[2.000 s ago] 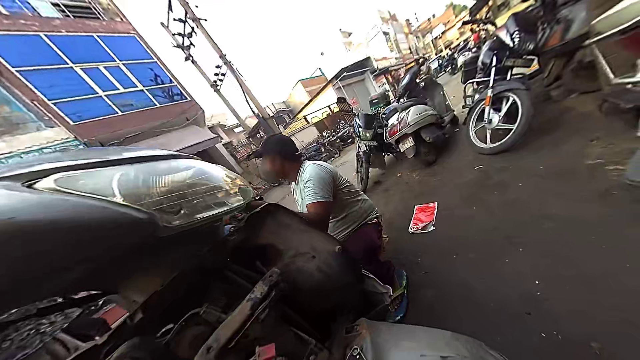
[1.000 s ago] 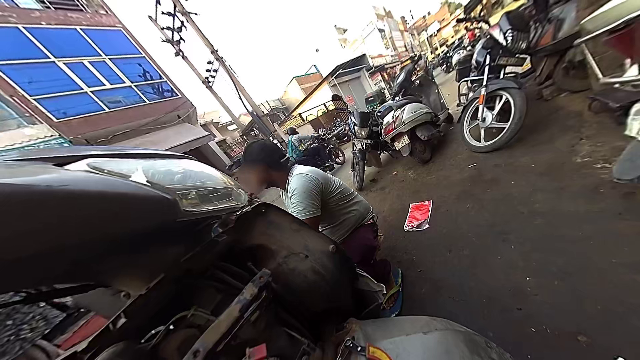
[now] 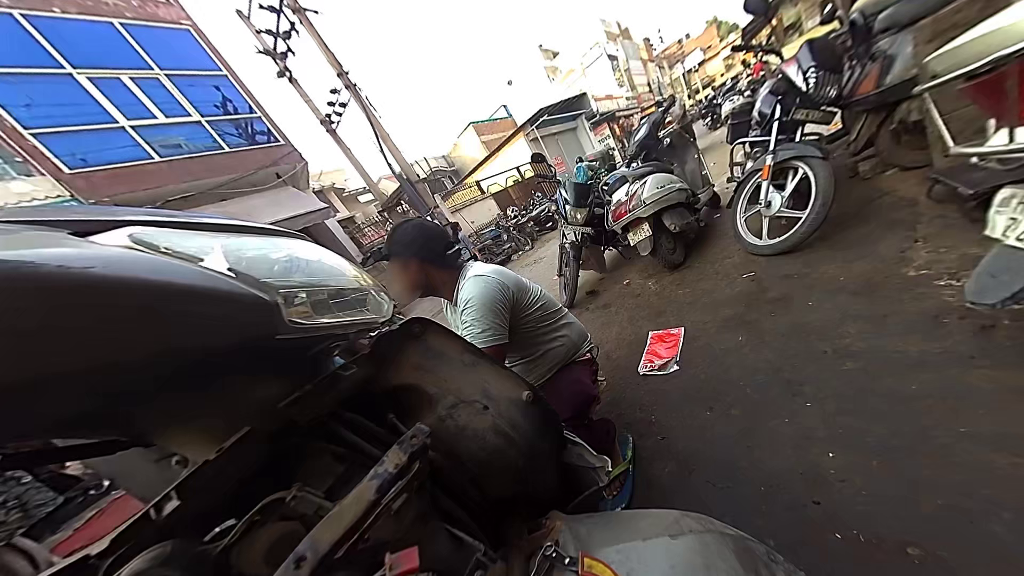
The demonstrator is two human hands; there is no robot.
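Neither of my hands is in view. The front of a partly dismantled vehicle fills the lower left, with a clear headlamp [image 3: 320, 280] under a dark body panel [image 3: 120, 320]. Below the lamp sit a black plastic wheel-arch liner [image 3: 480, 408] and a bare metal bracket [image 3: 360, 504]. A silver-grey curved panel [image 3: 672, 544] shows at the bottom edge. Just beyond the liner another person [image 3: 520, 320] in a cap and pale T-shirt crouches, head bent towards the vehicle; that person's hands are hidden behind it.
A red printed packet [image 3: 662, 350] lies on the dark ground [image 3: 800, 400] right of the person. Farther back stand a parked scooter [image 3: 656, 196] and a motorcycle [image 3: 780, 184]. A building with blue windows [image 3: 128, 88] and utility poles [image 3: 352, 96] rise at the left.
The crouching person's head has lowered since the earliest frame. The red packet and the near parked scooter and motorcycle stay where they were.
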